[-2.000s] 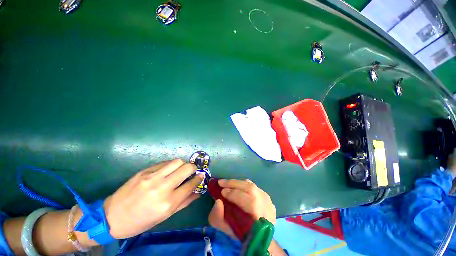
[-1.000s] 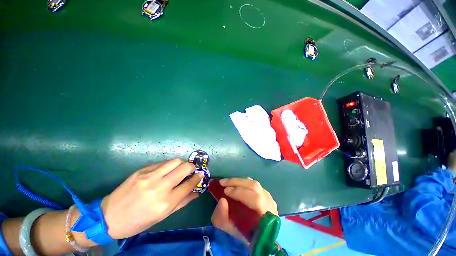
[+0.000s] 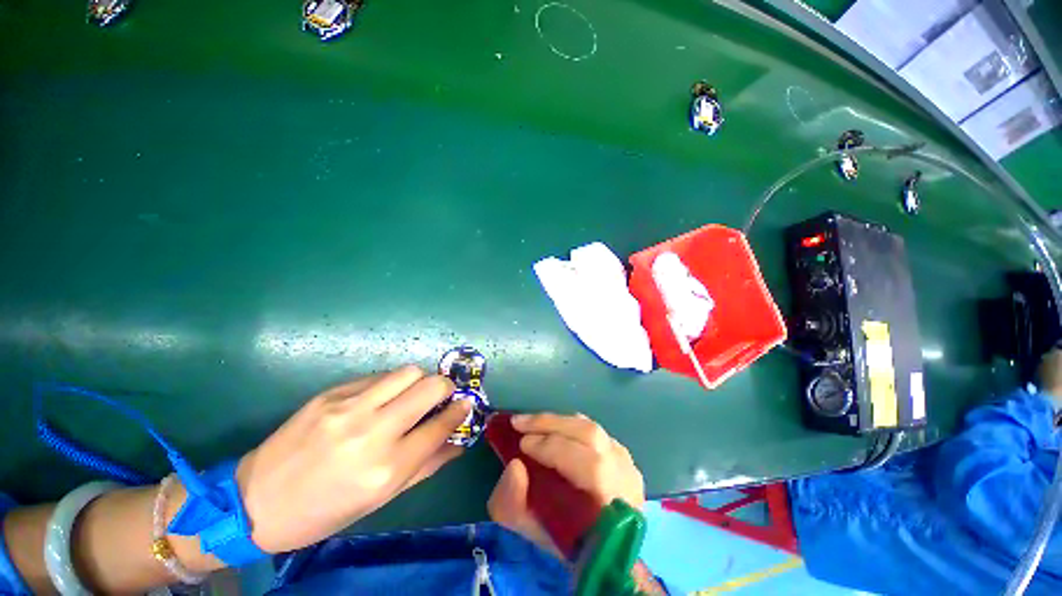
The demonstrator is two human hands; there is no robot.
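A small circuit board assembly (image 3: 464, 368) of two joined round pieces lies on the green bench top. My left hand (image 3: 338, 460) rests its fingertips on the assembly and holds it, partly covering it. My right hand (image 3: 571, 472) is closed around the red dispensing syringe (image 3: 553, 503), with its front end against or just beside the lower round piece. The contact is too small to tell. The green adapter (image 3: 611, 545) is at the rear of the syringe.
A white wipe (image 3: 594, 305) lies beside the red bin (image 3: 745, 305), which holds another wipe. The black controller (image 3: 868, 314) stands to the right. Several assemblies (image 3: 706, 108) lie along the far side. A blue sleeve (image 3: 932, 512) of another person is at right.
The far-side assemblies have shifted left across the view. My two hands, the held assembly and the syringe stay nearly in place, with the green adapter tilting slightly.
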